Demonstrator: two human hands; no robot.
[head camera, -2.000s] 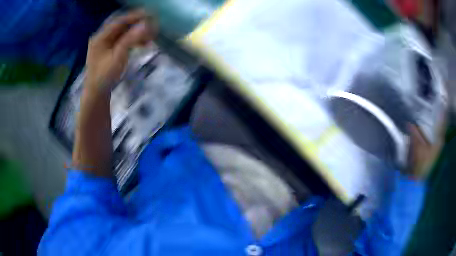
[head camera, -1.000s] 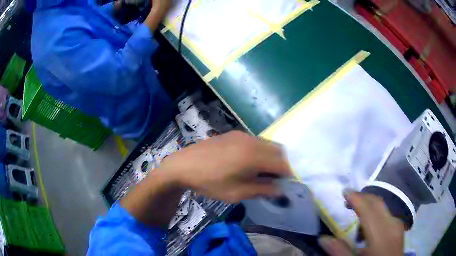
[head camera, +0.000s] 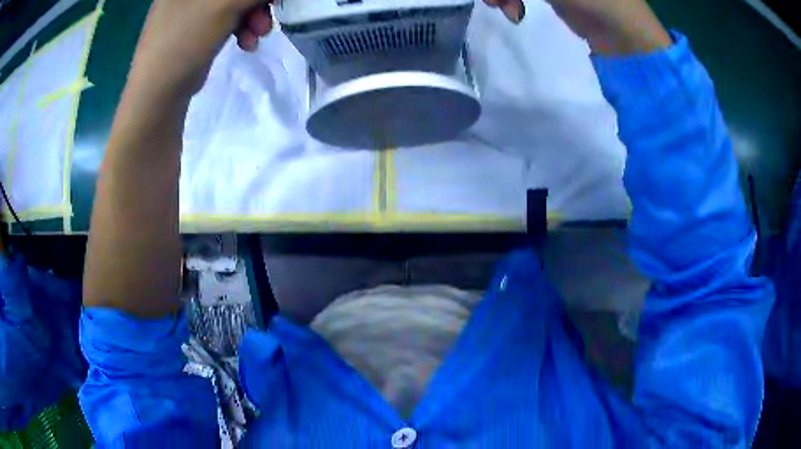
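A white mini projector is at the top centre, cut off by the picture's edge, with its vent grille towards me. Its round stand base lies below the box, grey face towards me, joined by thin side arms. My left hand is at the unit's left corner, fingers curled, partly cut off. My right hand is just right of the unit, mostly cut off, with a fingertip showing. Whether either hand touches or grips the unit is hidden. The white mat lies under it.
Yellow masking tape edges the mat, with a black tape tab. A second taped mat lies left on the green bench. Moulded parts are heaped below left. Blue sleeves of other people show at both sides.
The view has swung round to face the bench squarely. The unit now shows top centre instead of at the right, vent side towards me. My hands are now at either side of it.
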